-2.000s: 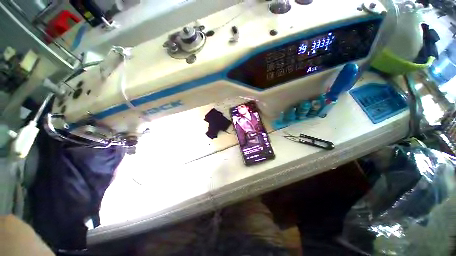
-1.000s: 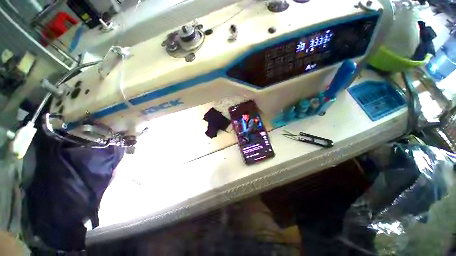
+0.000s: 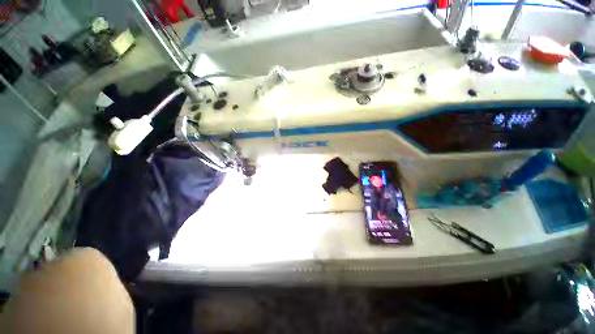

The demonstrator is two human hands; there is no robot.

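Dark cloth lies in a heap at the left of the white table, its edge under the needle area of the sewing machine. A smartphone with a lit screen lies on the table below the machine head. A small dark fabric scrap is beside its left edge. Black thread snips lie to its right. A blurred, rounded patch of bare skin fills the lower left corner; no fingers show, and I cannot tell whether it is my left hand or arm. My right hand is not in view.
A machine lamp hangs left of the needle end. A blue-handled tool and teal items lie under the panel, near a blue tray. A red dish sits on top right. Shiny clear plastic is at lower right.
The view has swung left and levelled, so the machine and table appear farther right. The skin patch at lower left shows larger. The phone's screen picture has changed; the phone, scrap and snips lie as before.
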